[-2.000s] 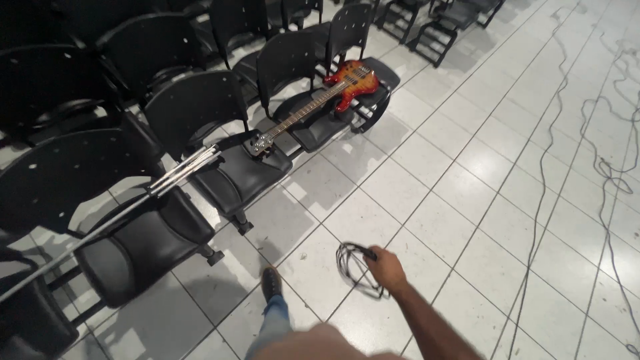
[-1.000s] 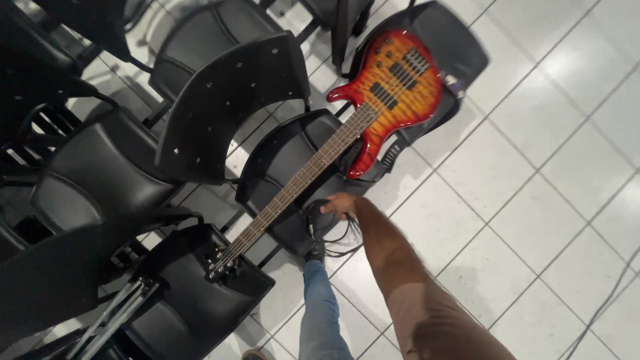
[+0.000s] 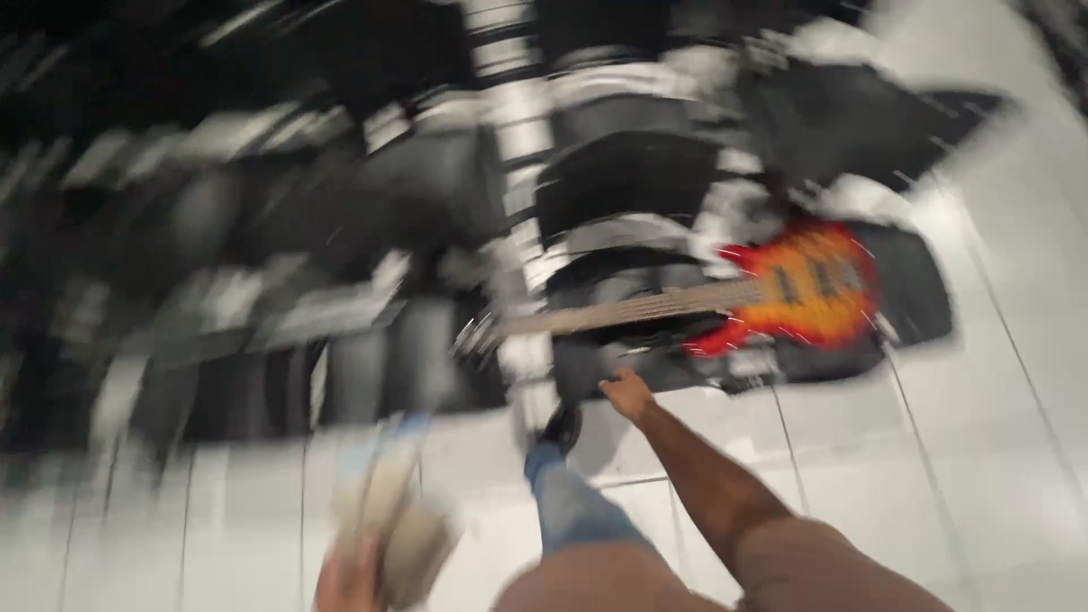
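A sunburst electric bass guitar (image 3: 816, 285) lies face up across black chair seats, its body at the right and its headstock at the left. My right hand (image 3: 627, 393) is at the front edge of a black seat (image 3: 586, 370), below the bass's neck. Blur hides whether the fingers hold anything, and no cable can be made out there. Low on the left, a heavily blurred skin-toned shape looks like my left hand (image 3: 348, 578), beside a blurred beige thing (image 3: 416, 544); its grip cannot be made out.
Rows of black chairs (image 3: 629, 178) fill the upper and left parts of the view, heavily blurred. My shoe (image 3: 563, 427) stands by the seat's front edge. White floor tiles (image 3: 1003, 408) run along the front and right of the chairs.
The view has turned strongly. My right hand held a coiled black cable away from the chairs, then moved in to the seat beside the bass. The skin-toned shape at lower left has come into view.
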